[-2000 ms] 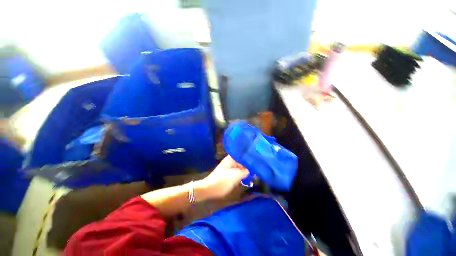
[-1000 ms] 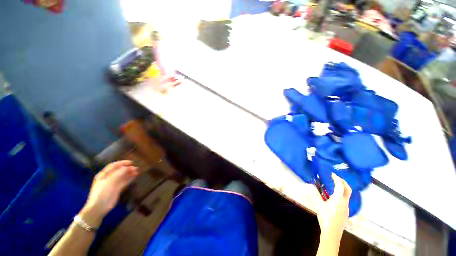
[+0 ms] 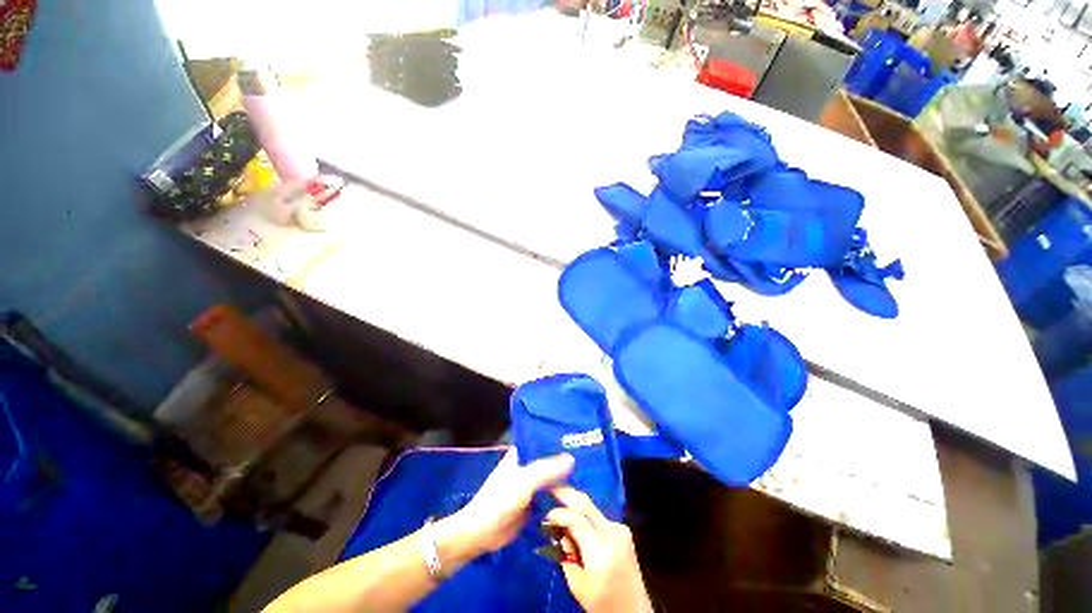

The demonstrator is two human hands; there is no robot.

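A bright blue padded pouch (image 3: 568, 413) with small white lettering stands over my lap, its rounded end pointing away from me. My left hand (image 3: 515, 491) grips its left side near the lower part. My right hand (image 3: 589, 553) is at its lower right, closed round dark thread snips with red handles (image 3: 563, 546). The snips lie in the palm; their blades are hard to make out. Blue lap cloth (image 3: 413, 497) lies under the pouch. Any loose threads are too fine to see.
A pile of blue workpieces (image 3: 766, 222) lies on the white table (image 3: 467, 281), some near its front edge. A patterned case (image 3: 204, 168), a pink bottle (image 3: 278, 138) and a dark item stand at the back left. A blue-grey partition (image 3: 72, 180) is at left.
My right hand has moved from the pile to my lap. My left hand, empty a second ago, now holds a pouch. The view has shifted, and the pile's front pieces lie differently.
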